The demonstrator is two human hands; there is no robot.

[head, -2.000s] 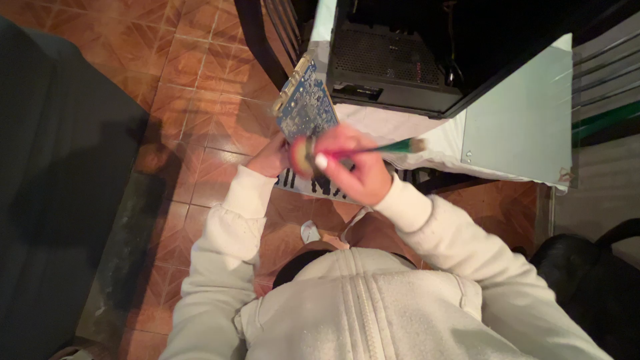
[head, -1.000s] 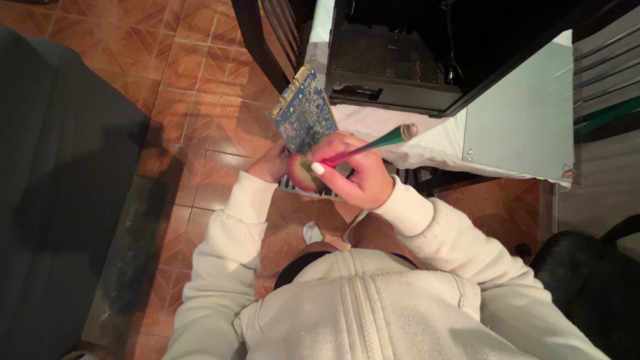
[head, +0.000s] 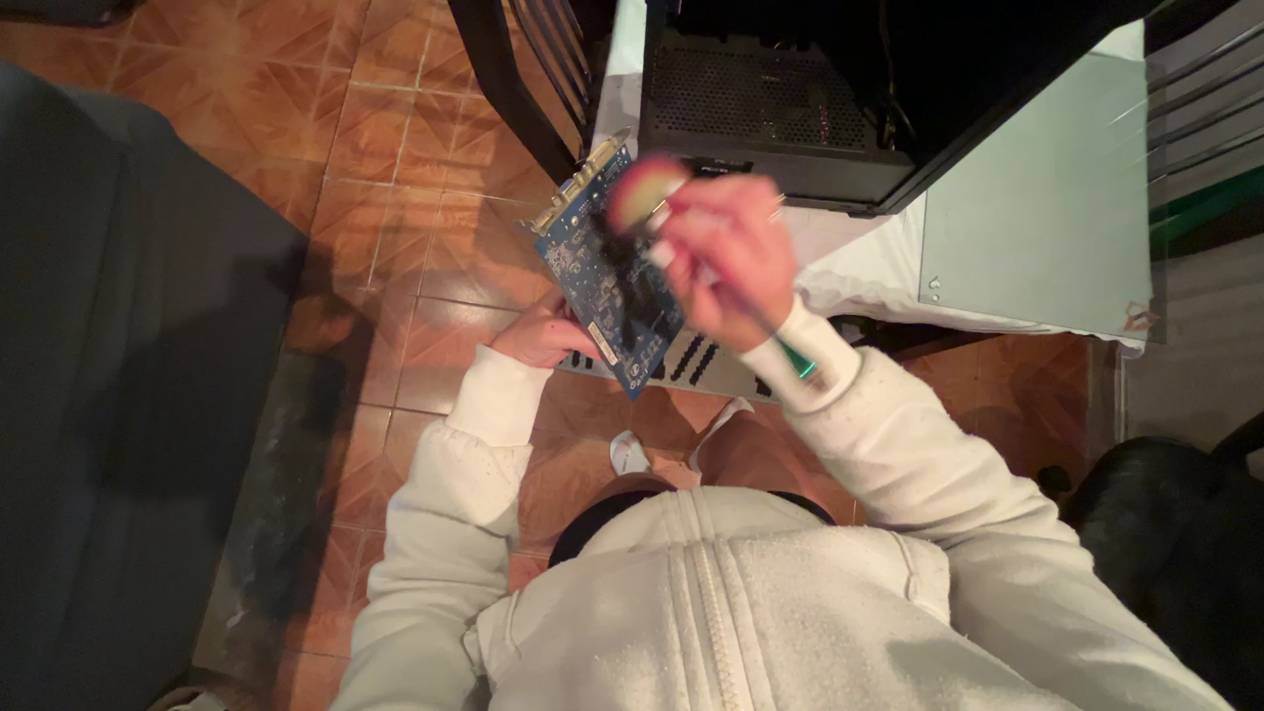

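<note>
A blue circuit card, apparently a computer expansion card [head: 578,262], is tilted in front of me with its metal bracket at the upper left. My left hand [head: 548,334] grips its lower left edge. My right hand [head: 736,252] is closed around a soft round brush [head: 647,193] with pink and pale bristles and a green-tipped handle that points down toward my wrist. The bristles are blurred and lie over the card's upper right part; whether they touch it I cannot tell. A dark shadow falls across the card's face.
Beyond my right hand an open black computer case [head: 770,99] stands on a white cloth [head: 859,257]. A clear or grey panel [head: 1037,207] lies at the right. A dark chair [head: 523,79] is behind the card, and a grey sofa-like piece [head: 128,296] fills the left.
The brush's bristle end has moved up over the card, and its handle, which stuck out to the right, now points down along my right wrist. The card's face is turned more into view.
</note>
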